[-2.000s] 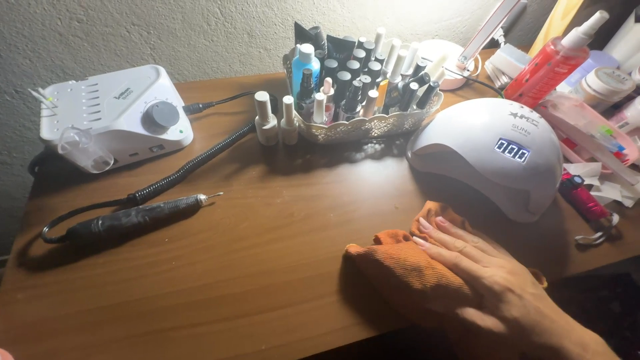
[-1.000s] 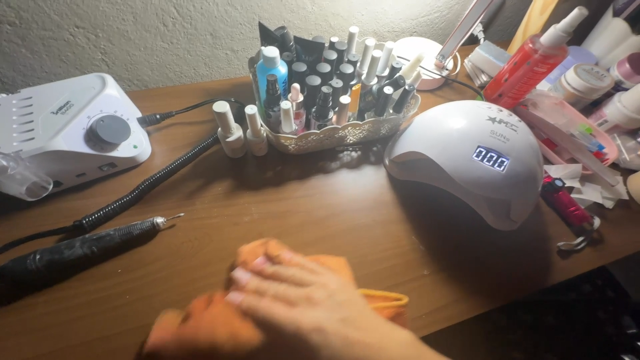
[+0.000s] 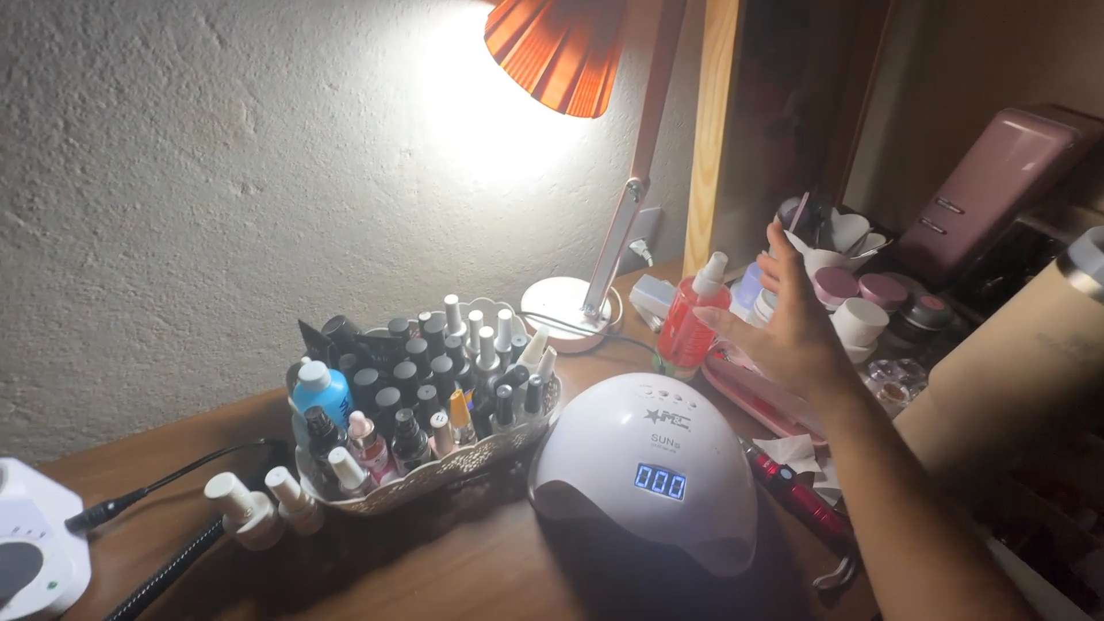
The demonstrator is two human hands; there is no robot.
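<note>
My right hand (image 3: 789, 323) is raised over the right side of the wooden table, fingers apart, with nothing held. Its thumb overlaps the red spray bottle (image 3: 687, 332) with a white nozzle; contact cannot be told. Below and left of the hand sits a white nail lamp (image 3: 647, 440) with a lit display. My left hand is out of view. A scalloped basket (image 3: 431, 473) holds many nail polish bottles and a blue bottle (image 3: 321, 388). Two white polish bottles (image 3: 244, 511) stand left of it. The orange cloth is not in view.
A desk lamp base (image 3: 565, 312) stands by the wall, its orange pleated shade (image 3: 561, 56) above. At right are jars (image 3: 860, 323), a pink tray (image 3: 759, 401), a red pen-like tool (image 3: 798, 496) and a large beige tumbler (image 3: 992, 388). A white nail drill unit (image 3: 39, 539) is at far left.
My right hand has left the orange cloth on the table and risen to the far right, by the spray bottle. The view has tilted up and right.
</note>
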